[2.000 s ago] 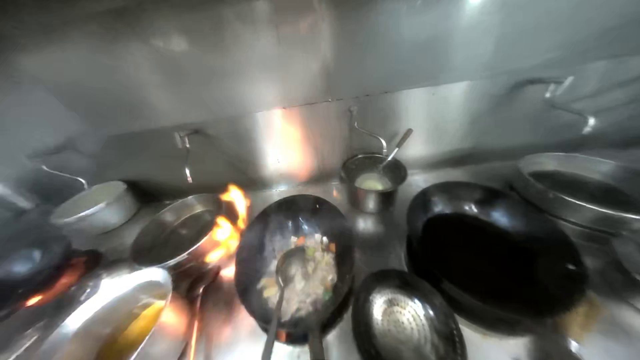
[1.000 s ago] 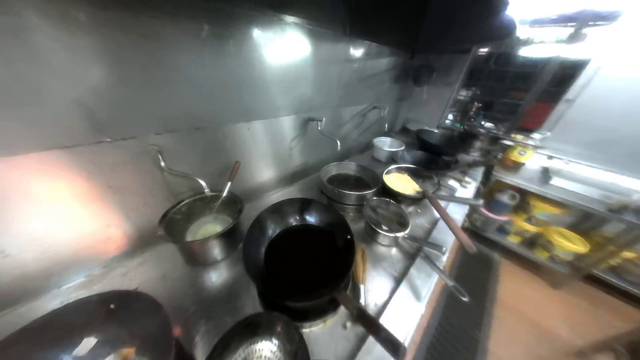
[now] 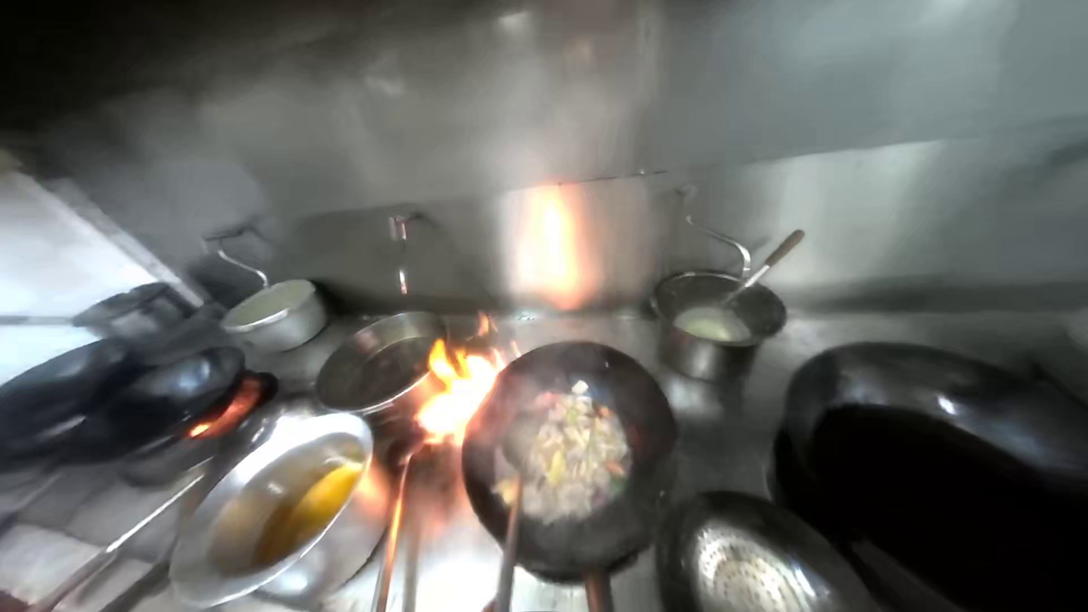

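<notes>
Neither my left hand nor my right hand shows clearly; the lower edge of the view cuts off the handles. A black wok (image 3: 650,425) holds steaming chopped food (image 3: 578,455) in pale, orange and green pieces. Among the food, at the wok's left side, rests a ladle, its handle (image 3: 510,544) running down out of view. The wok's own handle (image 3: 597,592) points down beside it. Tall flames (image 3: 459,391) rise along the wok's left rim. An oval metal bowl (image 3: 200,527) with yellow-orange liquid (image 3: 314,510) sits at lower left.
Behind the wok stands a metal pot (image 3: 710,361) with pale liquid and a wooden-handled utensil (image 3: 773,255). A round pan (image 3: 382,361) and a light pot (image 3: 280,314) stand left. A perforated strainer (image 3: 744,569) and a large black wok (image 3: 901,382) lie right. A burner glows orange (image 3: 229,412).
The view swung right along the range and has come back to the wok of food. More steam hangs above the wok than two seconds ago.
</notes>
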